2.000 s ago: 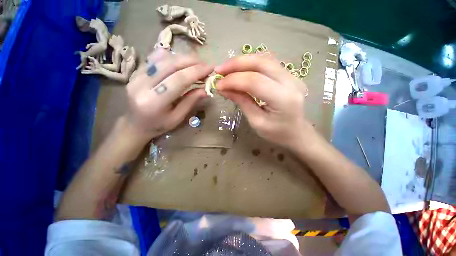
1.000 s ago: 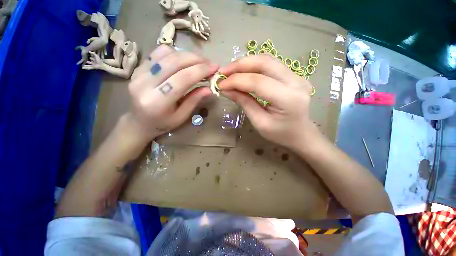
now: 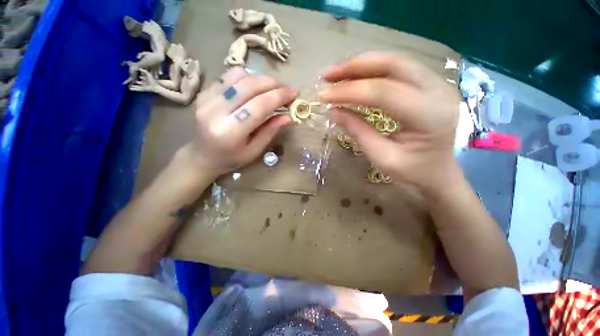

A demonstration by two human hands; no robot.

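My left hand (image 3: 240, 121) holds a beige figure arm, mostly hidden in the fingers. A yellow-gold ring (image 3: 302, 109) sits around the protruding end, just past my left fingertips. My right hand (image 3: 401, 118) is blurred, just right of that ring, with thumb and fingers apart; I see nothing in it. Loose yellow-gold rings (image 3: 383, 121) lie on the cardboard, partly under my right hand. Two beige arms (image 3: 253, 47) lie at the board's top edge, and several more beige arms (image 3: 168, 72) are heaped at its left edge.
The brown cardboard mat (image 3: 289, 246) bears dark spots, clear tape and a small white disc (image 3: 270, 158). A deep blue bin (image 3: 72, 131) stands left. At right are a pink-red tool (image 3: 497, 141), white bottles (image 3: 571, 131) and a stained sheet (image 3: 539, 223). Checked red cloth (image 3: 572, 308) shows lower right.
My right hand has opened and moved right, away from the ring and my left fingertips. My left hand keeps its hold. The whole view has shifted slightly.
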